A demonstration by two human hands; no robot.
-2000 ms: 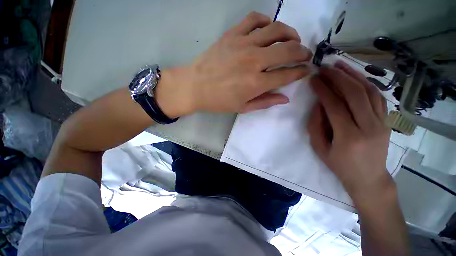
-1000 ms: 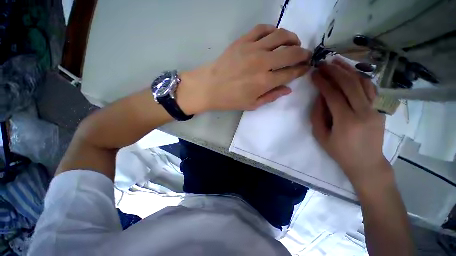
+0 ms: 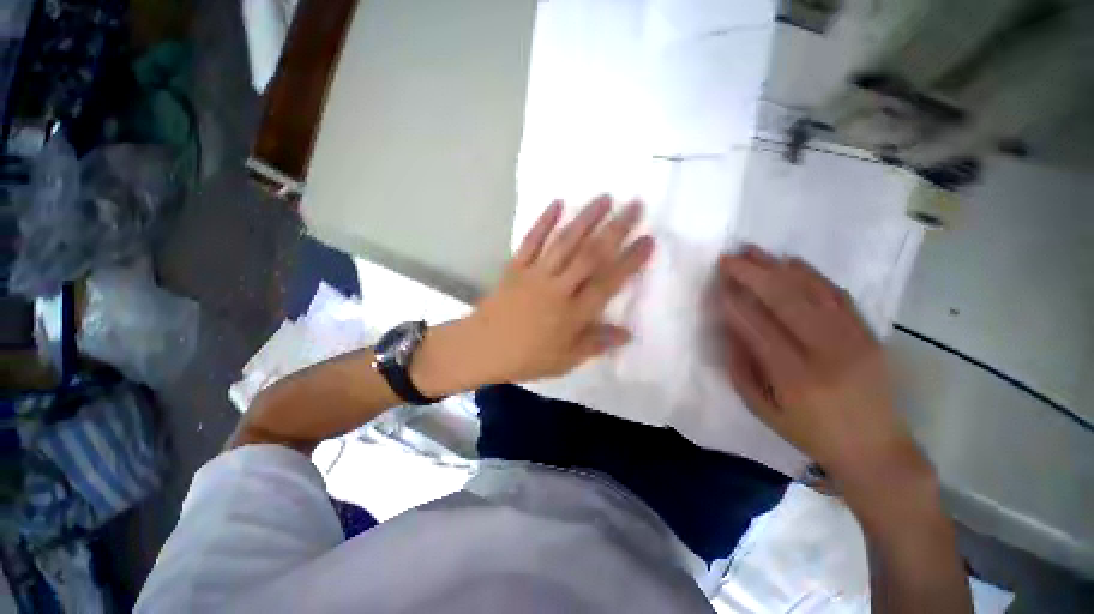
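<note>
A large white garment panel (image 3: 636, 108) lies flat on the pale sewing table, from the top of the view down over the front edge. A narrow folded band (image 3: 710, 198) runs along it near the middle. My left hand (image 3: 558, 294) lies palm down on the panel with its fingers spread. My right hand (image 3: 804, 348) rests on the cloth's right part, blurred, fingers close together; a grip cannot be made out. The presser foot (image 3: 801, 138) is small and blurred, right of the band. The machine head (image 3: 1008, 72) is at the upper right.
The grey-green table (image 3: 420, 144) extends left of the panel. White pieces (image 3: 402, 450) lie below the table edge around the dark-clothed lap (image 3: 600, 450). Clear plastic bags (image 3: 132, 318) and striped cloth (image 3: 102, 450) are at the far left.
Both hands have moved away from the presser foot towards the wearer. The panel has shifted out left of the foot, and more of it shows. The left fingers have spread. The view has shifted too.
</note>
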